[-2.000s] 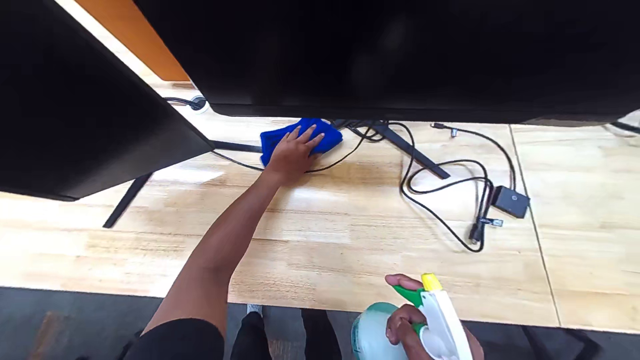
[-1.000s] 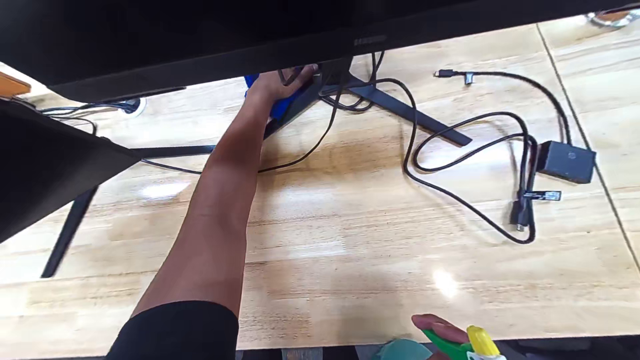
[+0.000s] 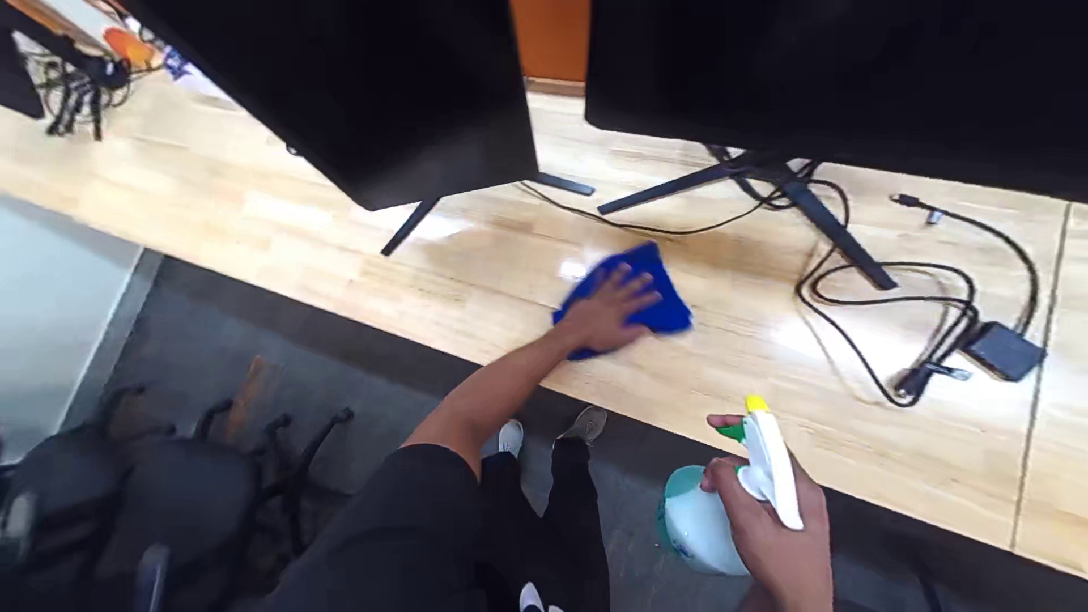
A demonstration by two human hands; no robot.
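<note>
My left hand (image 3: 608, 313) lies flat with fingers spread on a blue cloth (image 3: 667, 293), pressing it to the light wooden tabletop (image 3: 476, 297) near the front edge. The hand is slightly blurred. At the lower right, my right hand (image 3: 769, 518) grips a spray bottle (image 3: 701, 527) by its neck, beyond the table's front edge. The bottle has a white trigger head (image 3: 769, 463) with a green trigger and a yellow nozzle pointing toward the table.
Two black monitors (image 3: 408, 93) (image 3: 833, 85) stand on splayed legs across the back. A thin cable crosses behind the cloth. Looped black cables (image 3: 892, 297) and a black adapter (image 3: 1005, 350) lie at the right. Black chairs (image 3: 183, 484) stand at the lower left, below the table edge.
My left hand and the blue cloth have come from beneath the monitor, by its stand, to the front part of the tabletop. The view has shifted widely. My right hand still holds the spray bottle.
</note>
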